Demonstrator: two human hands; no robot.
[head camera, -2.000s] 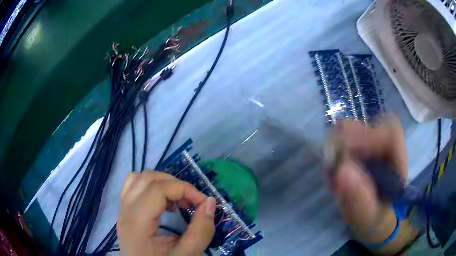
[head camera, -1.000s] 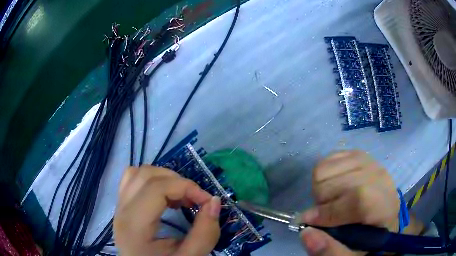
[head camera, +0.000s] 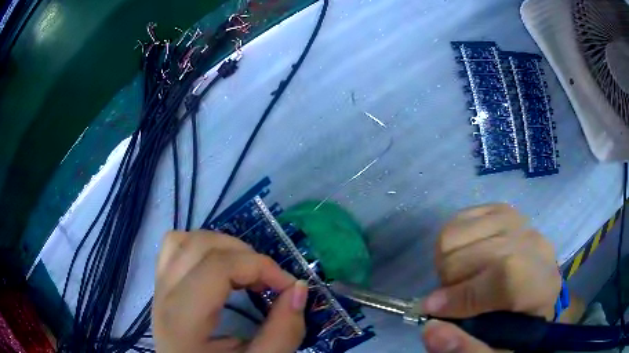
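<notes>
A blue PCB panel (head camera: 279, 238) lies tilted at the lower middle, partly over a green round pad (head camera: 334, 241). My left hand (head camera: 231, 293) is over the panel's left part, thumb and forefinger pinched on thin wire ends (head camera: 310, 283) at the board's white line. My right hand (head camera: 493, 276) holds a soldering iron (head camera: 379, 300) with a dark handle and silver barrel. Its tip is at the panel, close to my left fingertips; whether it touches is too small to tell. My left hand hides part of the panel.
A bundle of black cables (head camera: 127, 207) with frayed ends fans out at left. A single black cable (head camera: 265, 114) runs up the white sheet. Thin solder wire (head camera: 362, 170) lies mid-sheet. Two spare blue panels (head camera: 491, 110) and a white fan (head camera: 576, 89) are at right. Red shiny material (head camera: 21, 320) is lower left.
My right hand came down from beside the spare panels, bringing the iron's tip to the panel. Over the last second both hands barely moved; the view shifted slightly.
</notes>
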